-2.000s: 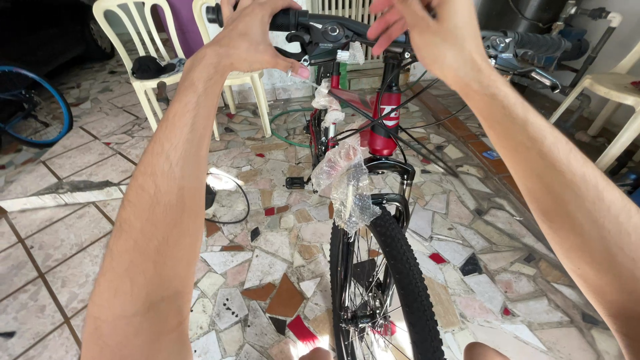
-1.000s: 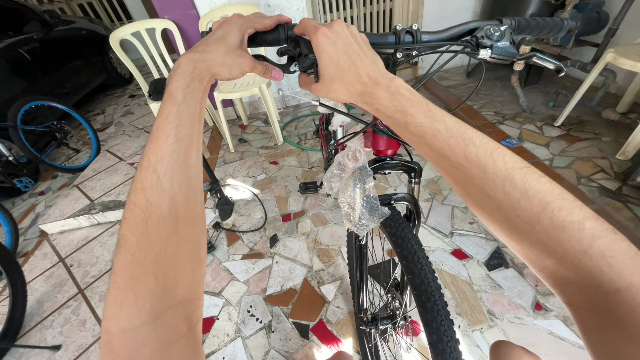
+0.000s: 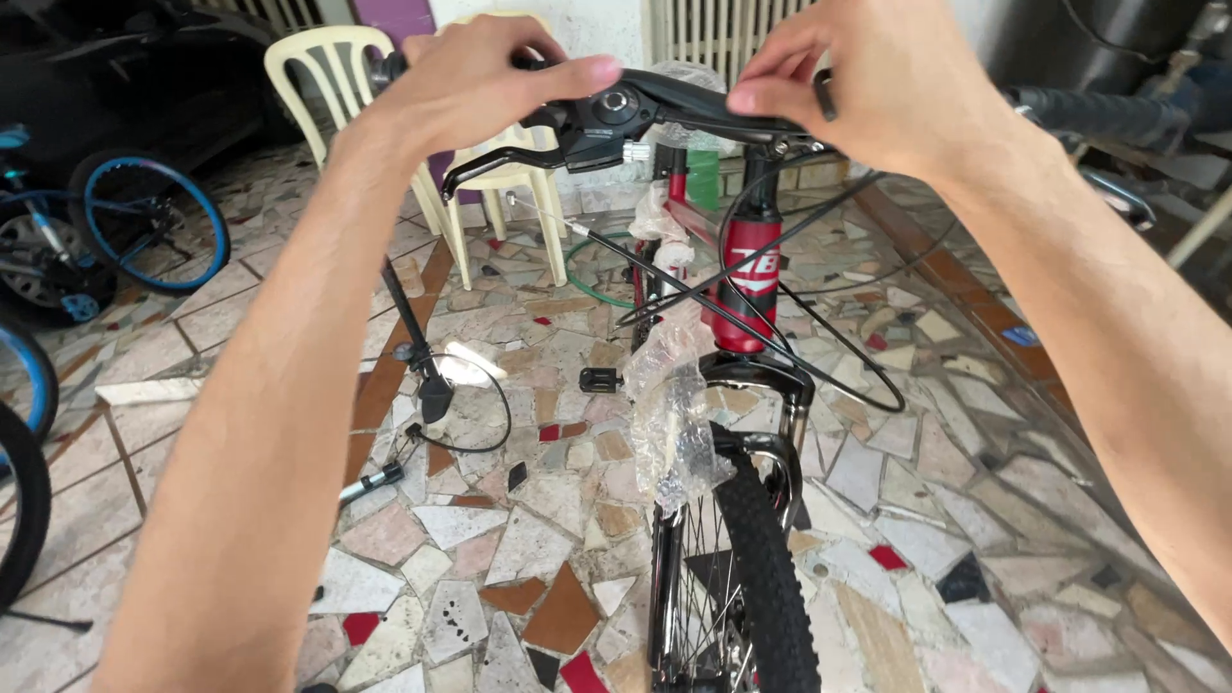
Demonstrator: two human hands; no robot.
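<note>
A red bicycle's head tube (image 3: 749, 279) stands ahead, above a black suspension fork and knobby front tyre (image 3: 765, 568). My left hand (image 3: 491, 82) is closed around the handlebar grip end, beside the shifter and brake lever unit (image 3: 599, 120). A black brake lever (image 3: 496, 168) points left below it. My right hand (image 3: 847, 87) is at the handlebar (image 3: 707, 101) near the stem, thumb and fingers close to the bar; whether they pinch anything is unclear. Cables (image 3: 674, 284) loop before the head tube, one end loose below the lever. Bubble wrap (image 3: 674, 423) hangs at the fork.
Cream plastic chairs (image 3: 332, 82) stand behind at left. A floor pump (image 3: 414, 337) with its hose stands on the broken-tile floor. Bicycles with blue rims (image 3: 154, 223) and a black car (image 3: 125, 67) are at far left. Another handlebar (image 3: 1107, 114) is at upper right.
My right hand has moved right, from beside my left hand at the lever clamp to near the stem. The handlebar now appears turned, with the lever unit facing me.
</note>
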